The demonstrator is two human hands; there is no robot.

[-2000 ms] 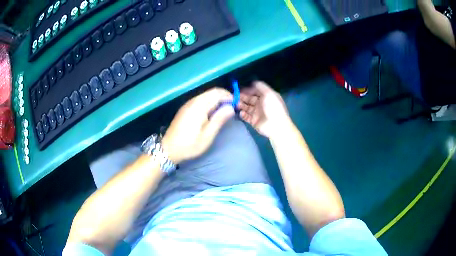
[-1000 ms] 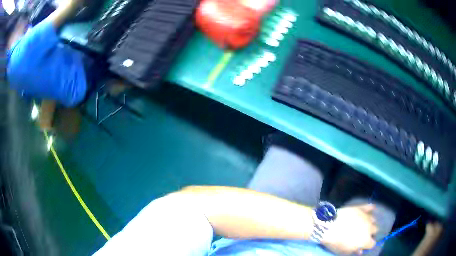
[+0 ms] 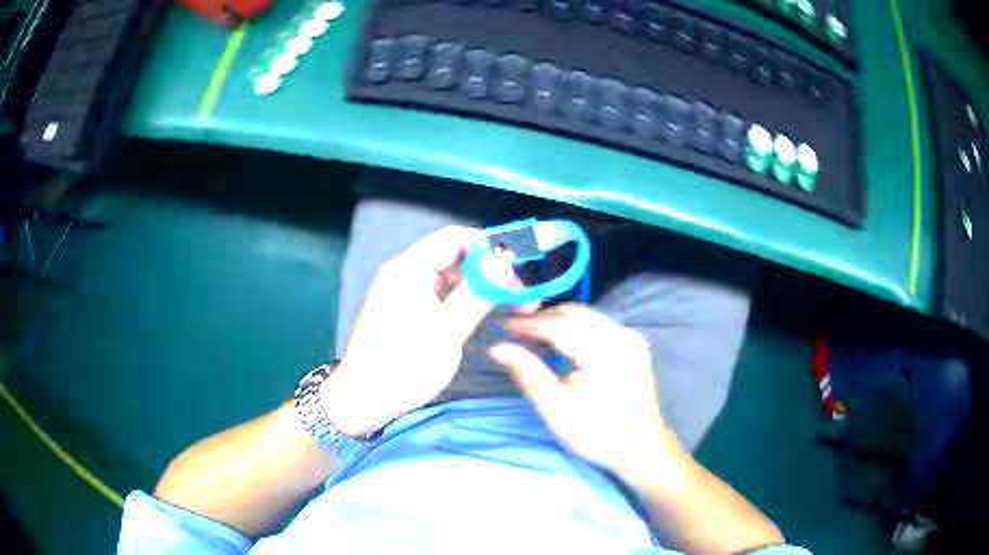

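Observation:
A bright blue anti-static wrist strap (image 3: 587,260) forms an open loop with a dark buckle part, held over my lap. My left hand (image 3: 407,325), with a silver metal watch on its wrist, grips the loop's left side between thumb and fingers. My right hand (image 3: 591,385) is just below the loop with its fingers bent at a blue length of the strap or cord; its fingertips are blurred, and a small dark blue piece shows beside them. The strap is around neither wrist.
The green bench (image 3: 456,157) lies beyond my lap. On it are an assembly tray (image 3: 651,81) with black lower housings and three circuit boards, a PCB strip (image 3: 298,49), red bubble-wrap (image 3: 222,9), stacked trays (image 3: 81,81) left and a side tray (image 3: 960,163) right. A shoe (image 3: 826,379) shows lower right.
The view has swung back from the left to my lap. The blue strap, a thin blurred line before, now shows as a wide loop in front of me, with both hands at it.

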